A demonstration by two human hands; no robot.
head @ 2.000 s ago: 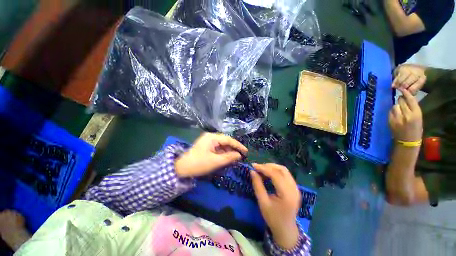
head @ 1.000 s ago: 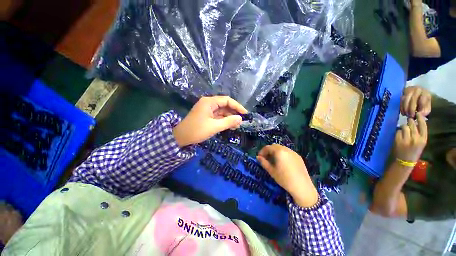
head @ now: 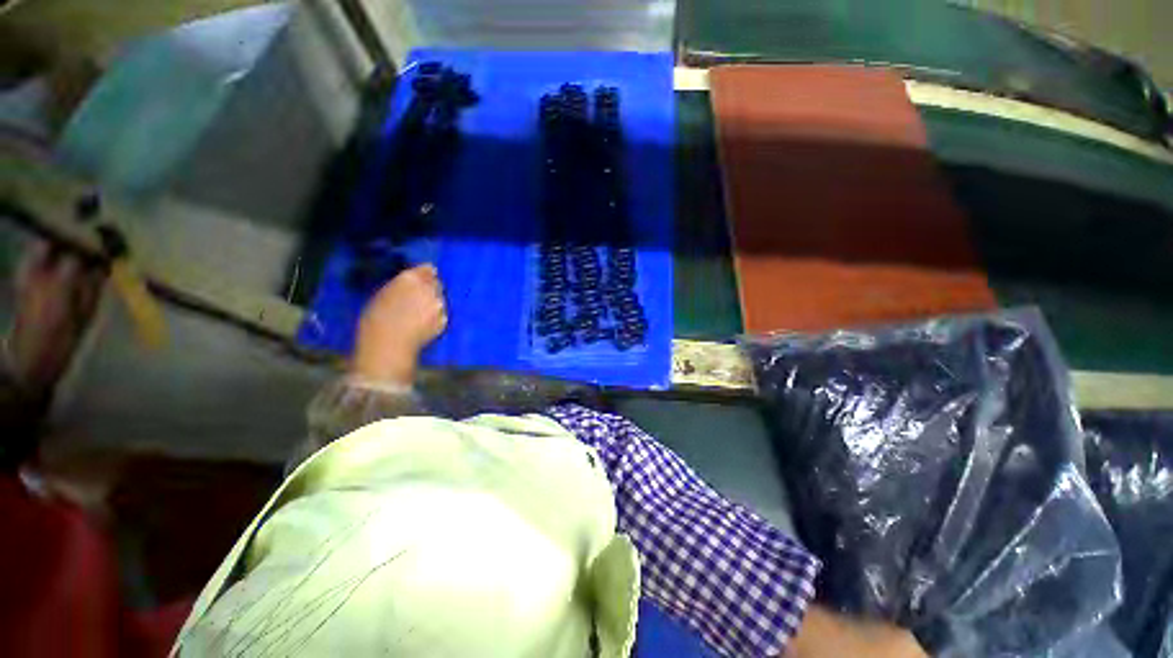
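Observation:
My left hand (head: 855,636) is at the bottom edge, blurred and mostly cut off below its checked sleeve; its fingers are hidden. My right hand is out of the picture. A sliver of my blue board (head: 669,635) shows under the sleeve. A large clear plastic bag (head: 945,482) full of black parts lies at the right, just beyond my left hand. No part can be seen in my hand.
A larger blue board (head: 489,302) holds dense rows of black parts (head: 585,289) and looser clumps. Another person's hand (head: 405,315) rests at its near left. A reddish-brown board (head: 843,193) lies behind the bag. A yellow-handled tool (head: 135,302) hangs at the left frame.
The view has swung left, bringing in the side boards and the reddish-brown board. The shallow tray, my right hand and most of my blue board have left the picture.

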